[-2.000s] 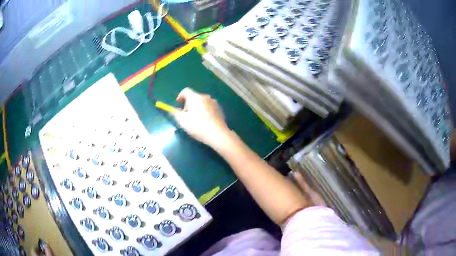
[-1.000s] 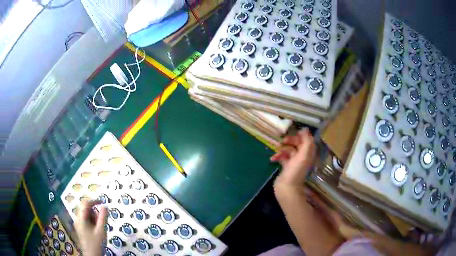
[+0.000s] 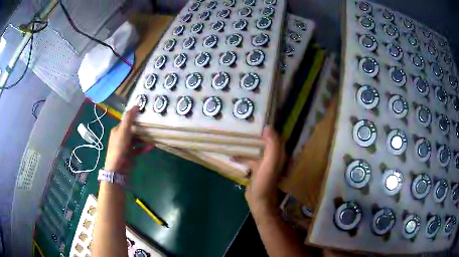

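Note:
My left hand (image 3: 121,145) is at the near left corner of a stack of white insert trays (image 3: 199,95) filled with round speakers. Its thumb is on the top tray's edge and its fingers are at the side. My right hand (image 3: 264,168) is on the near right corner of the same stack. The hands hold the upper trays between them; the fingers beneath are partly hidden. The yellow test probe (image 3: 150,212) lies on the green mat. A part-filled white tray (image 3: 83,233) is at the bottom left, partly behind my left forearm.
Another full tray stack (image 3: 347,150) leans at the right. Brown cardboard (image 3: 312,155) shows between the stacks. A white cable with a small adapter (image 3: 88,134) lies at the left. A blue and white object (image 3: 108,65) is at the back left. Clear plastic trays (image 3: 55,201) are at the left.
My left hand has moved from the part-filled tray to the left corner of the full stack. My right hand has moved left onto its right corner. The view has shifted right.

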